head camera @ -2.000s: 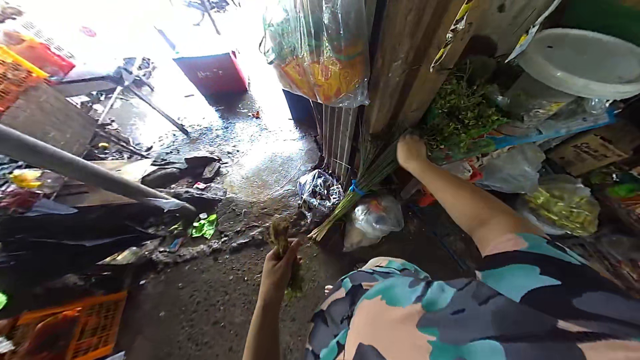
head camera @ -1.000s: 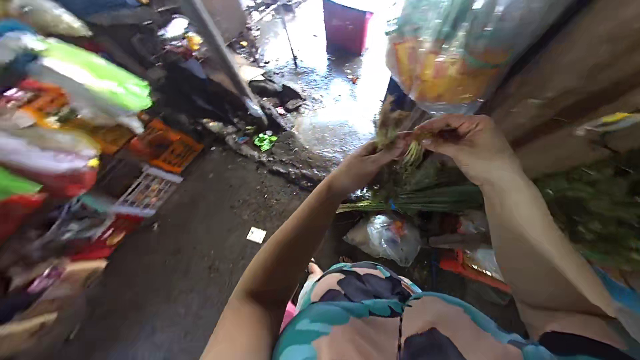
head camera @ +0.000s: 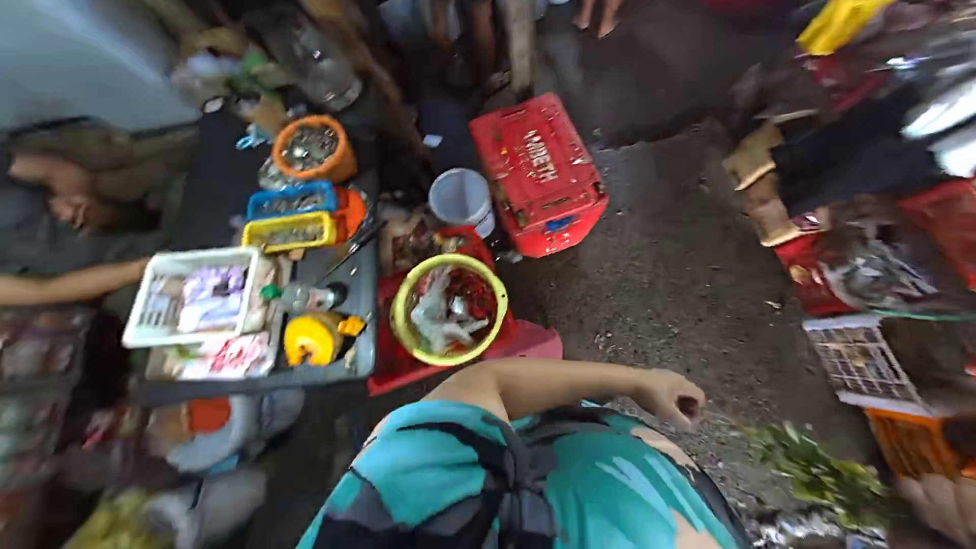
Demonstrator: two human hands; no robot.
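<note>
My left hand (head camera: 675,398) is at the end of an arm that crosses in front of my chest to the right. Its fingers are curled into a loose fist, and nothing shows in it. At the lower right is a blurred leafy green bunch (head camera: 820,465). A blurred skin-toned shape (head camera: 939,503) lies beside the bunch at the edge; it may be my right hand, but its fingers and grip cannot be made out. To the left of my left hand, a yellow plastic basket (head camera: 499,305) holds clear plastic bags and red items.
A red cooler box (head camera: 534,171) bearing writing stands beside a white bucket (head camera: 460,200). On the left table (head camera: 358,290) are a white basket (head camera: 137,324) and several coloured containers. Another person's arm (head camera: 76,286) reaches in there. Crates (head camera: 865,358) stand at right.
The view has swung widely to another part of the market. My hands were together at a small bunch of greens; my left hand is now apart, curled, across my chest.
</note>
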